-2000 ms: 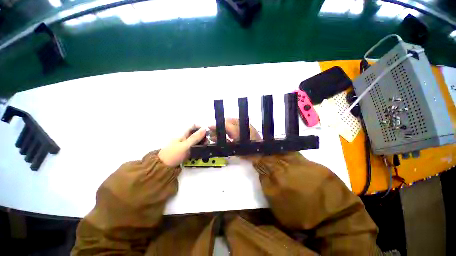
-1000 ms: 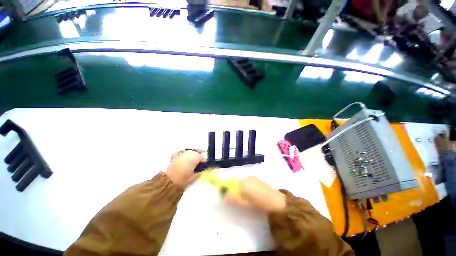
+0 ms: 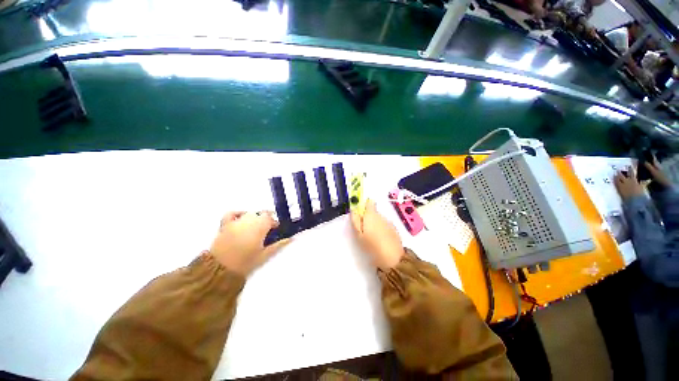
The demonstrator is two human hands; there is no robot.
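A black charging dock [image 3: 307, 223] with upright rails lies in front of me on the white bench. My left hand [image 3: 244, 237] holds its left end. My right hand [image 3: 377, 232] holds the yellow controller [image 3: 357, 192] upright beside the rightmost rail; I cannot tell whether it touches or sits on the rail. The pink-red controller [image 3: 407, 213] lies to the right, with a white cable [image 3: 454, 181] crossing its upper end.
A grey perforated metal box [image 3: 525, 205] with small shiny parts on top stands on an orange mat [image 3: 594, 271]. A black phone [image 3: 426, 181] lies beside it. Another dock [image 3: 9, 251] is at the left edge. Docks lie on the green belt [image 3: 223, 111]. Another person's hands [image 3: 633, 181] are at the far right.
My right hand has brought the yellow controller from below the dock up to its right end. The dock now tilts upward to the right. Another person's hands show more clearly at the right.
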